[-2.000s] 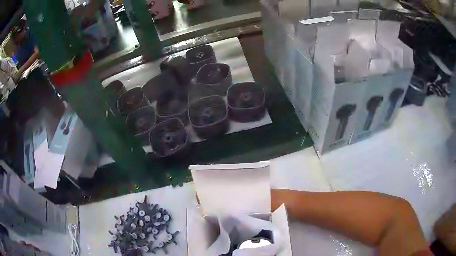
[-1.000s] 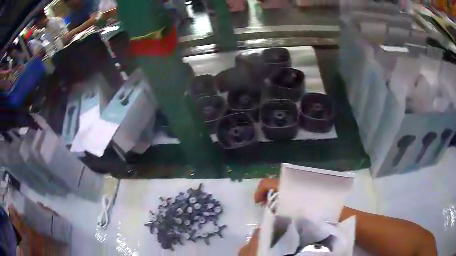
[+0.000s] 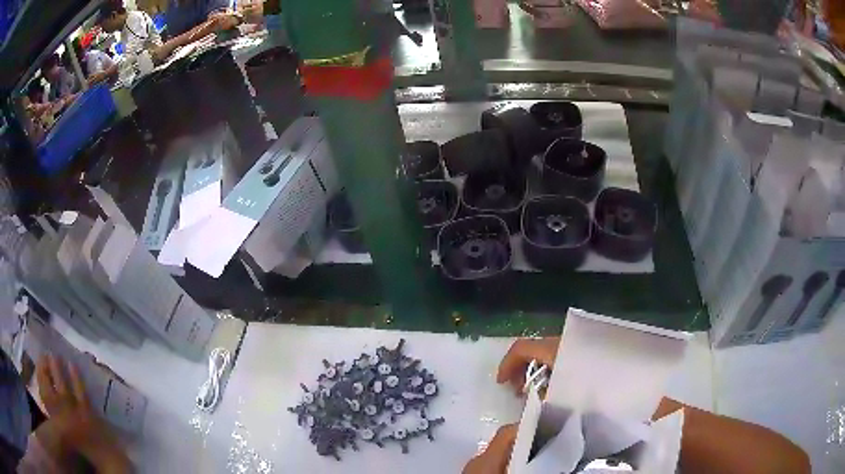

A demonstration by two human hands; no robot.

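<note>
An open retail box (image 3: 619, 366) with raised white flap stands at the bottom right, with crumpled white liner (image 3: 593, 435) and a white round part inside. My left hand (image 3: 491, 452) is at the box's left side, partly cut off by the bottom edge. My right forearm (image 3: 723, 435) passes behind the box. My right hand (image 3: 526, 361) emerges left of the flap, partly hidden, its fingers closed on a small white looped cable (image 3: 535, 375). A pile of small dark accessories (image 3: 371, 398) lies left of the box.
Black cup-like parts (image 3: 474, 248) stand on a white sheet behind a green post (image 3: 357, 139). Upright cartons (image 3: 760, 268) stand at right; more cartons (image 3: 157, 287) stand at left. Tipped cartons (image 3: 287, 185) lie on the shelf. Another person's hand (image 3: 69, 398) and a cable (image 3: 213, 380) are at left.
The view has turned left, so everything sits further right. My right hand with the cable, mostly hidden behind the flap earlier, now shows left of it, and my left hand has come into view.
</note>
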